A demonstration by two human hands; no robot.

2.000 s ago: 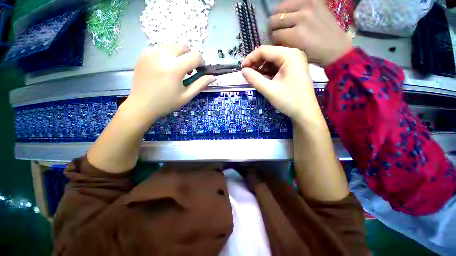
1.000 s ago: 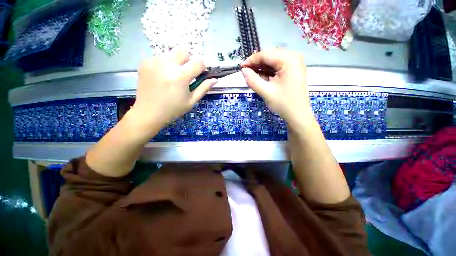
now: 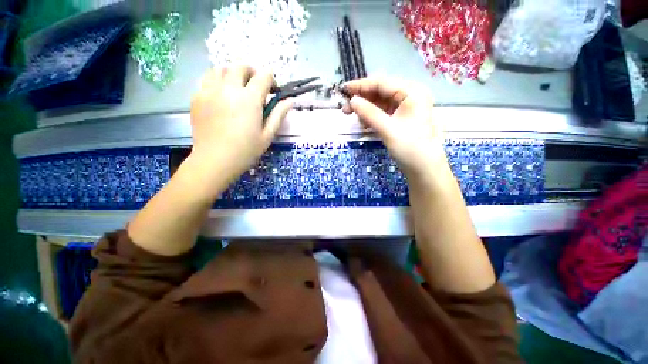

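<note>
My left hand [image 3: 231, 114] holds dark pliers [image 3: 297, 88] by the handles; the slim jaws point right and stand apart. My right hand [image 3: 398, 117] pinches a small dark part [image 3: 345, 91] between thumb and fingertips, just right of the jaws and apart from them. Small dark bits lie near those fingertips, and a thin dark strip [image 3: 318, 108] lies below the jaws; its kind is unclear. Black sticks [image 3: 348, 50] lie behind my right fingertips.
Blue circuit boards [image 3: 323, 174] run along the rail [image 3: 305, 222] under my forearms. Behind lie green [image 3: 156, 46], white [image 3: 256, 35] and red [image 3: 447, 32] piles, a clear bag [image 3: 543, 28] and stacked blue boards [image 3: 71, 60]. Another person's red sleeve [image 3: 604, 238] is at right.
The other person's arm has withdrawn from the shelf to the right. The plier jaws have opened and moved off my right fingertips. The view has shifted slightly.
</note>
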